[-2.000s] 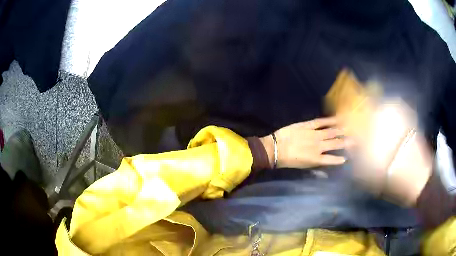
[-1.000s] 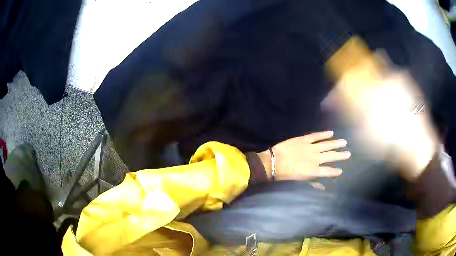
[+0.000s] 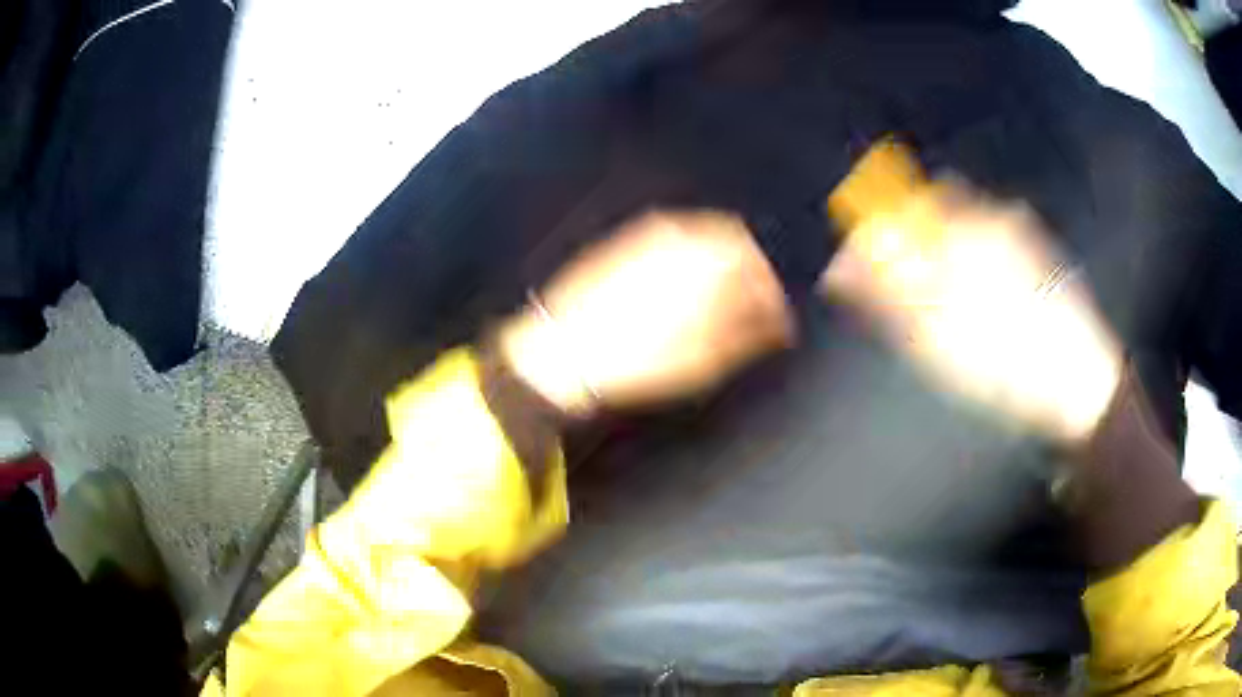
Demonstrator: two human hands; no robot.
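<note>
A large dark jacket (image 3: 545,177) lies spread in front of me, with a smooth grey-blue part (image 3: 817,599) bunched at the near edge against me. My right hand (image 3: 988,306) is blurred and closed around a small yellow-orange tool (image 3: 879,184) over the right half of the jacket. The tool's tip is too blurred to make out. My left hand (image 3: 661,306) is blurred, over the middle of the jacket, fingers curled; whether it pinches cloth cannot be told.
Another dark garment (image 3: 143,150) with a thin pale line hangs over the left edge of the white table (image 3: 327,109). Speckled flooring (image 3: 150,409) and a metal leg (image 3: 266,545) show at lower left. A red item (image 3: 27,477) is at the far left.
My left hand has lifted from lying flat with fingers spread, moved left and up, and curled. My right hand has shifted slightly left with the tool. The view has shifted slightly.
</note>
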